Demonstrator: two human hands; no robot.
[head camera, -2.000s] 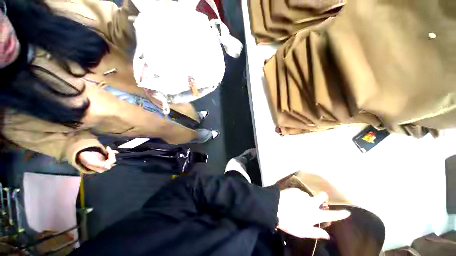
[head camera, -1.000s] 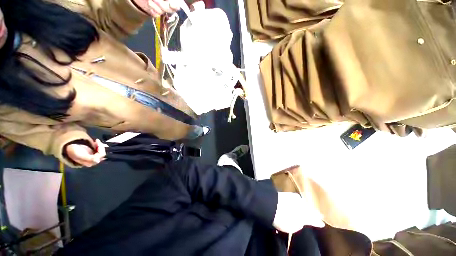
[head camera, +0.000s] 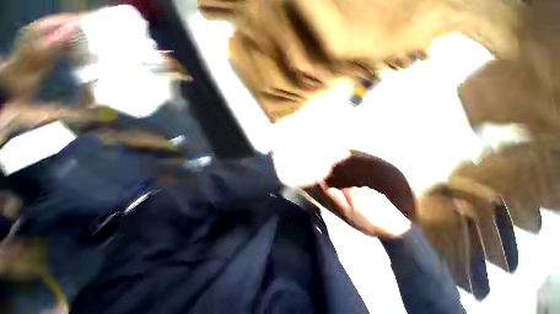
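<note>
The frame is blurred and partly overexposed. A brown bag body (head camera: 390, 178) is held at the table edge in front of me, its rim curved and its inside dark. My left hand (head camera: 307, 164), very bright, is closed on the left end of the bag's rim. My right hand (head camera: 376, 211) is at the near side of the mouth, its fingers around the rim. The fingertips of both hands are partly hidden by glare and the bag.
Brown bags are piled at the back of the white table (head camera: 423, 116). Standing bags (head camera: 485, 236) are at the right. A blurred phone (head camera: 362, 91) lies by the pile. At the left a person's hand (head camera: 58, 30) is at a white bag (head camera: 126, 61).
The view has swung, so the table and bags appear shifted left and tilted. My right hand and sleeve now show at the bag's mouth. The phone appears farther left and higher.
</note>
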